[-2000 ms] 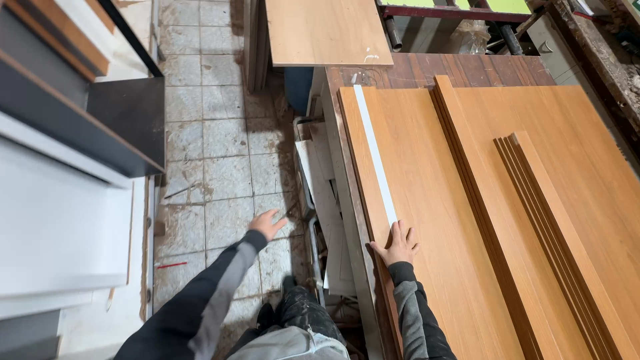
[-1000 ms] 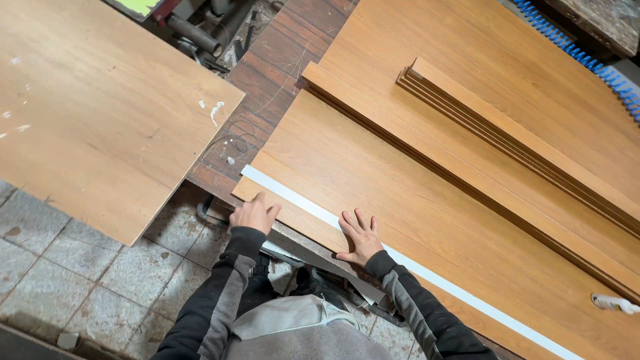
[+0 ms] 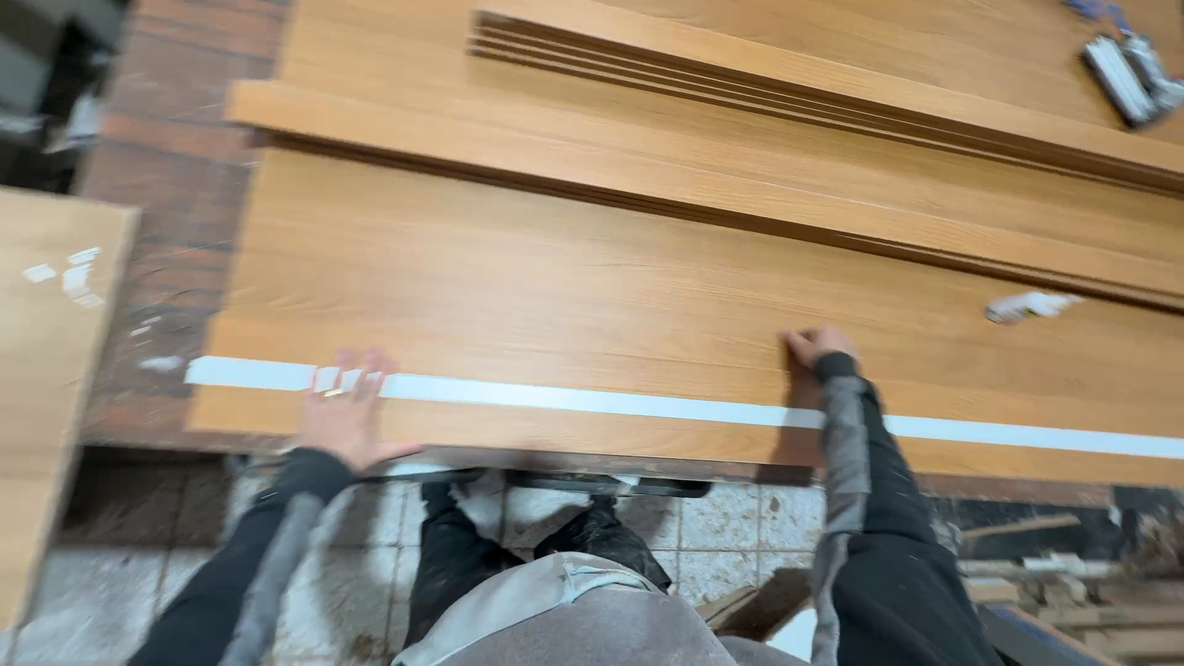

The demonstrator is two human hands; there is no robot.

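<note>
A long white strip (image 3: pixel 573 400) lies along the near edge of a wood-grain panel (image 3: pixel 518 277) on the workbench. My left hand (image 3: pixel 347 412) rests flat near the strip's left end, fingers apart across it, a ring on one finger. Farther right, beyond the strip, my right hand (image 3: pixel 819 344) is over the panel with its fingers bent; whether it holds anything is hidden. A small white bottle (image 3: pixel 1029 305) lies on the panel to the right of that hand. Behind both hands run stacked wood-grain strips (image 3: pixel 647 180).
Another stack of narrow boards (image 3: pixel 786 83) lies farther back, with a metal tool (image 3: pixel 1128 79) at the top right. A light wooden board (image 3: pixel 55 370) stands out at the left beside the dark bench top (image 3: pixel 171 213). Wood offcuts (image 3: pixel 1091 592) lie below at the right.
My left hand now lies across the white strip. My right hand has moved right along the panel and off to the strip's far side. The view has swung round to the right.
</note>
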